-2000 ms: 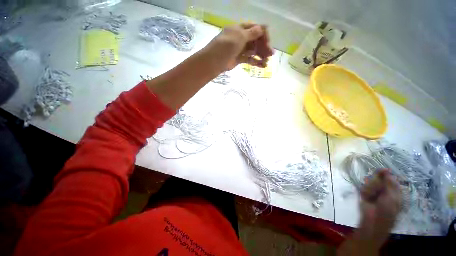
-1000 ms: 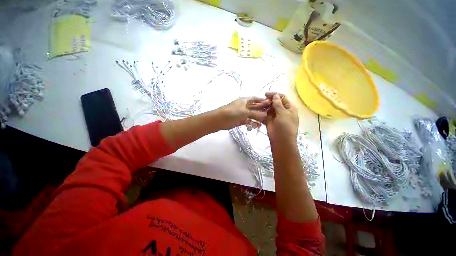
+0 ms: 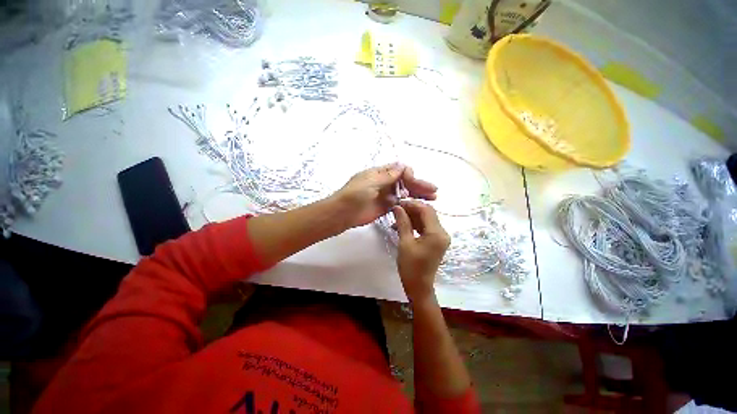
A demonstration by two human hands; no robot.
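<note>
My left hand (image 3: 378,194) and my right hand (image 3: 422,242) meet over the front middle of the white table. The fingertips of both pinch a thin cable lead (image 3: 452,154), whose strand seems to loop away to the right. The small end between the fingers is too fine to make out. A working bundle of leads (image 3: 485,255) with white ends lies partly behind my right hand. A second bundle of leads (image 3: 242,166) with small dark tips is fanned out left of my hands.
A black phone (image 3: 152,204) lies at left. Short leads (image 3: 299,78) and a yellow label (image 3: 388,57) lie at the back. A yellow basket (image 3: 558,101) holds small white pieces. Coiled cable hanks (image 3: 622,242) lie at right, clear bags (image 3: 212,18) at the back left.
My hands were far apart two seconds ago and then came together. Since the last earlier frame they have moved slightly down and left, and a looped strand now shows to their right.
</note>
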